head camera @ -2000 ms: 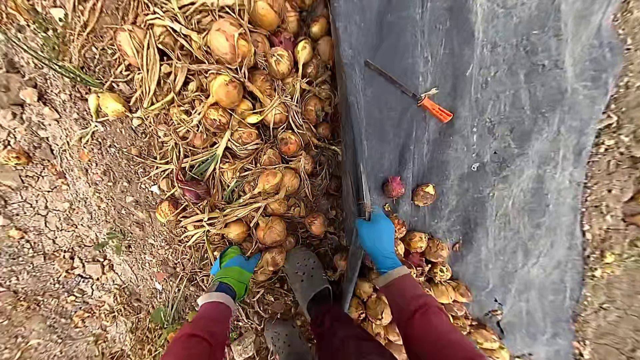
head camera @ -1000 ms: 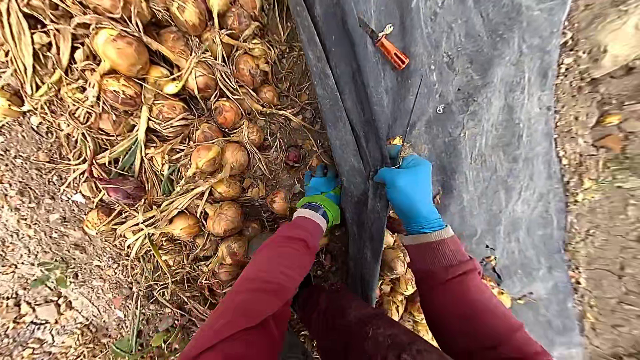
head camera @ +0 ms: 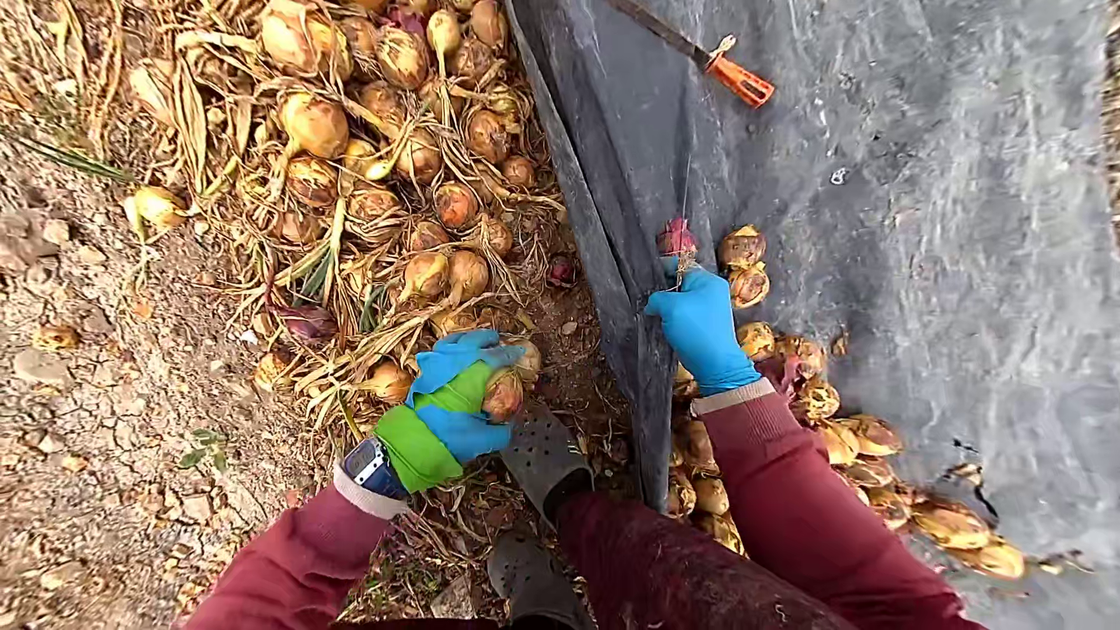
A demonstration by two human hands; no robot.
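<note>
My left hand (head camera: pixel 459 398), in a blue glove with a green wrap, is at the lower edge of the onion heap, its thumb and fingers around a yellow onion (head camera: pixel 503 395). Another pale onion touches its fingertips. My right hand (head camera: pixel 703 328), also blue-gloved, is closed beside the raised fold of a dark ground sheet (head camera: pixel 945 262). A thin blade, seen nearly edge-on, rises from it; the handle is hidden in the fist. A red onion (head camera: pixel 676 238) sits just above that hand, with trimmed onions (head camera: pixel 742 248) to its right.
Onions with dry tops (head camera: pixel 315 125) cover the soil at left. A knife with an orange handle (head camera: pixel 740 80) lies on the sheet at the top. More trimmed onions (head camera: pixel 871 435) run along the right forearm. My clog (head camera: pixel 547 455) stands between the hands.
My left hand has moved left from the sheet's fold to the heap and now holds an onion. The right hand stays by the fold.
</note>
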